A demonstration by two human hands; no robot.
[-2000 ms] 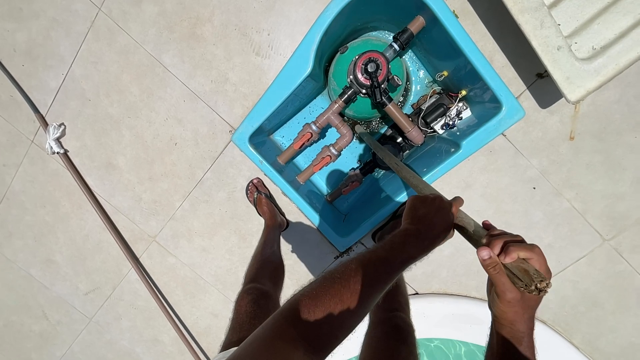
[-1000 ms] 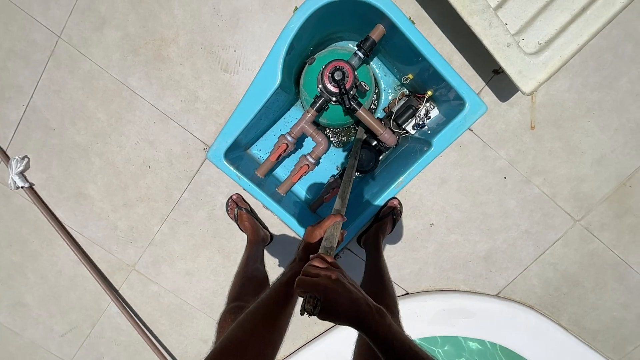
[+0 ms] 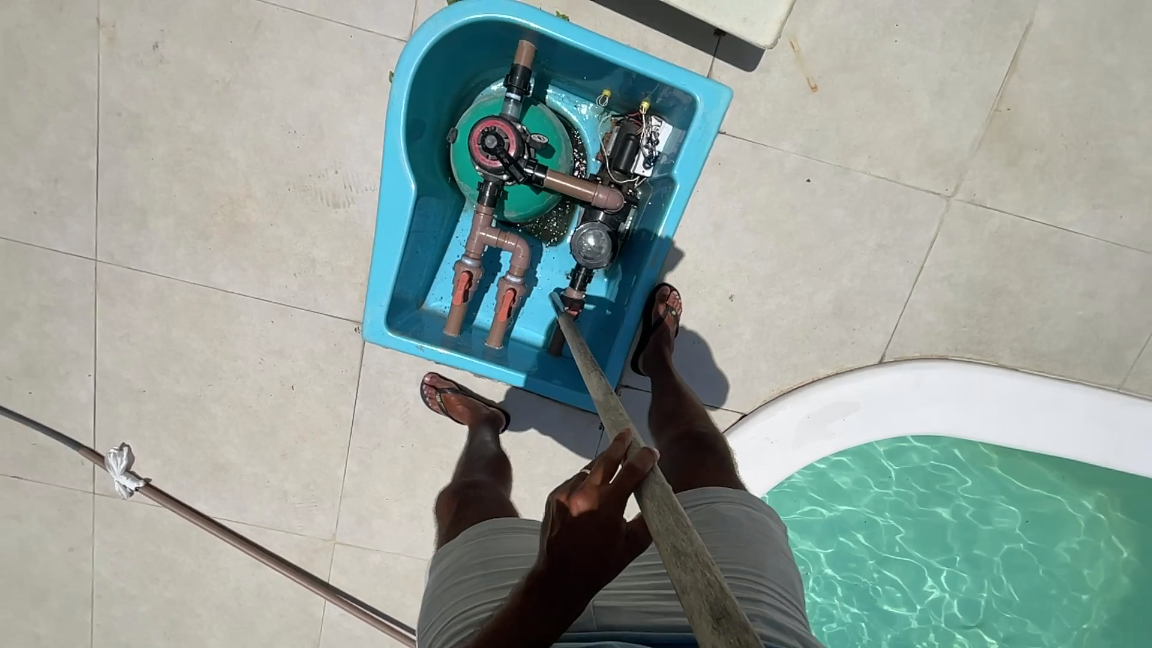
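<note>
My left hand [image 3: 594, 517] holds a long weathered wooden pole [image 3: 661, 513], its fingers resting across the upper side. From the bottom edge the pole slants up and left into a blue plastic tub [image 3: 382, 261]. Its far tip lies by the pipe fitting below the pump strainer's clear lid [image 3: 593, 245]; whether they touch, I cannot tell. My right hand is out of view. Inside the tub stand a green filter tank [image 3: 531, 189] with a multiport valve [image 3: 495, 146], brown pipes [image 3: 580, 187], ball valves with red handles [image 3: 463, 286] and a pump motor [image 3: 624, 144] with loose wires.
My feet in flip-flops [image 3: 459, 400] stand on the tiles near the tub's lower edge. The white rim of a pool [image 3: 936, 382] curves at the right, around water. At the lower left lies a brown pole [image 3: 243, 549] with white cloth tied on. A pale lid-like panel [image 3: 747, 13] is at the top.
The pole tip has moved from beside the filter tank to the fitting near the tub's lower end. My right hand, on the pole before, has gone out of view. The view has shifted.
</note>
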